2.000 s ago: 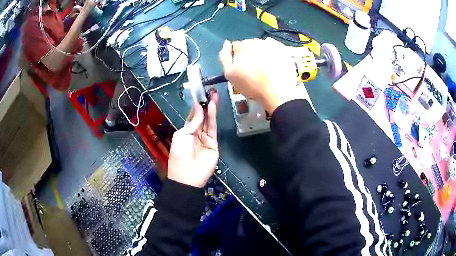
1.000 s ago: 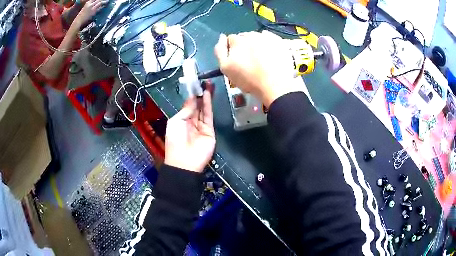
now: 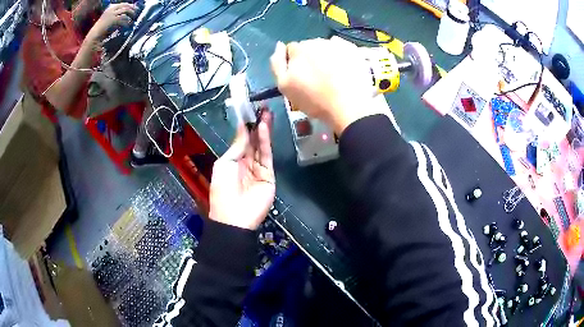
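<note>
My left hand [image 3: 244,175] holds a small black earbud [image 3: 258,119] in its fingertips against the whitish buffing wheel [image 3: 241,99]. The earbud is mostly hidden by the fingers. My right hand [image 3: 320,80] is closed over the motor body of the bench polisher [image 3: 385,71], just right of the dark shaft. The polisher's white base [image 3: 314,142] shows below the hand, with a small red light. The pinkish second wheel [image 3: 419,64] is on the right end. Unfinished earbuds [image 3: 522,262] lie in a loose group on the dark mat at the right.
A white bottle [image 3: 454,29] stands at the back right. A white box with cables [image 3: 205,62] is left of the wheel. A blue parts bin [image 3: 282,281] is below the bench edge. A person's arm [image 3: 80,70] shows at upper left. One loose part [image 3: 332,225] lies near the edge.
The view has shifted slightly. Both hands keep their places at the polisher, and the left fingers with the earbud have moved only slightly against the wheel.
</note>
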